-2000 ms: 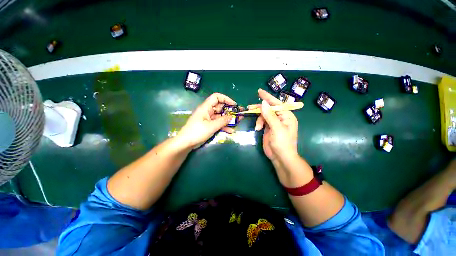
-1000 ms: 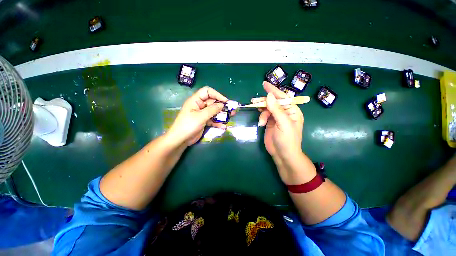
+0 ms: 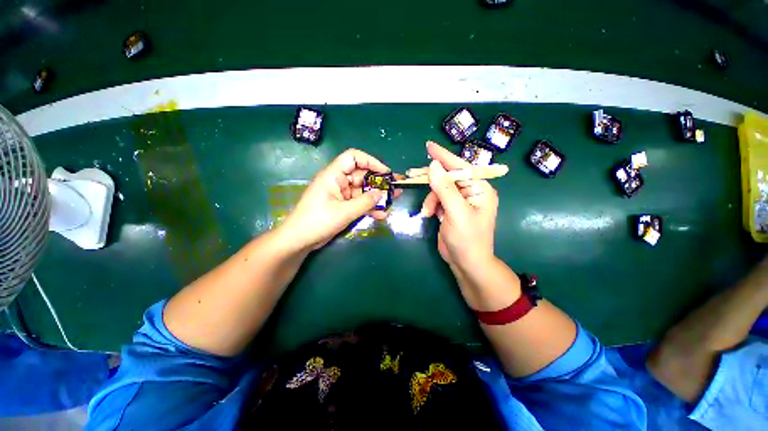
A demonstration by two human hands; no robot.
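My left hand (image 3: 335, 200) holds a black electronic unit (image 3: 377, 187) between thumb and fingers, with gold and pale patches facing up. My right hand (image 3: 461, 206) holds yellow tweezers (image 3: 476, 173) like a pen, their dark tips pointing left and at the unit's right side. Whether the tips grip anything is too small to tell. Three units lie close together beyond my right hand, one of them a black unit (image 3: 461, 125) with a pale patch. Another unit (image 3: 307, 125) lies beyond my left hand. Amber tape pieces (image 3: 289, 198) lie on the green surface left of my left hand.
A white fan (image 3: 80, 206) stands at the left beside a long amber tape strip (image 3: 178, 194). A curved white strip (image 3: 379, 86) crosses the far side. Several units lie to the right, before a yellow tray (image 3: 755, 181). A neighbour's arm (image 3: 703, 337) is at lower right.
The white piece at the tweezer tips one second ago no longer shows there; the held unit's gold area is now visible. Units beyond the white strip have moved left in view.
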